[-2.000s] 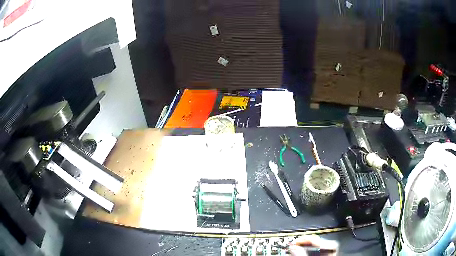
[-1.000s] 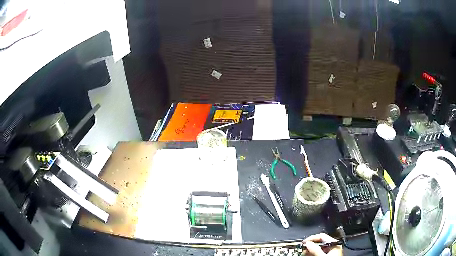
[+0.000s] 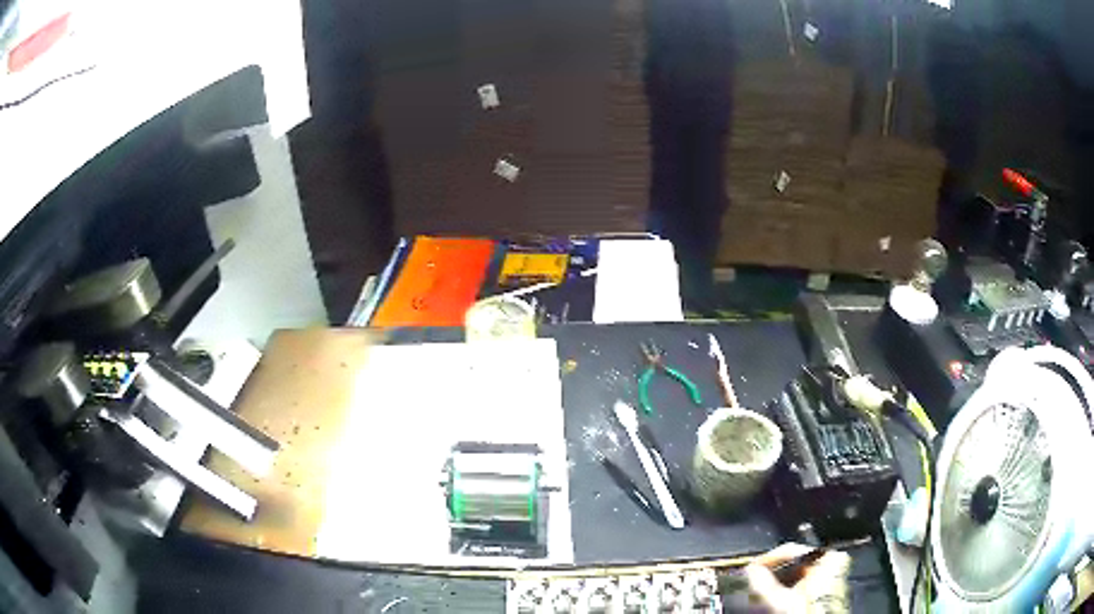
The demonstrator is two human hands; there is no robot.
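Observation:
A white PCB panel point(image 3: 614, 594) with a row of small identical boards lies at the bench's front edge, cut off by the picture's bottom. My right hand point(image 3: 801, 581) is just right of the panel's end, closed around a slim dark tool point(image 3: 828, 554); it is small and overexposed, and the tool's tip is hard to make out. My left hand is not in the picture. A solder wire spool point(image 3: 494, 492) with green rims stands on the white paper point(image 3: 396, 456) behind the panel.
Behind the hand are a crusty pot point(image 3: 737, 462), a white-handled tool point(image 3: 649, 465), green side cutters point(image 3: 667, 384) and the soldering station point(image 3: 834, 456). A fan point(image 3: 1002, 486) stands right. The machine's pale rails point(image 3: 180, 462) jut in from the left. A smaller pot point(image 3: 499, 319) is at the paper's top.
The view has shifted slightly. My right hand has moved right, off the panel's end, with the dark tool. More of the panel shows than one second ago.

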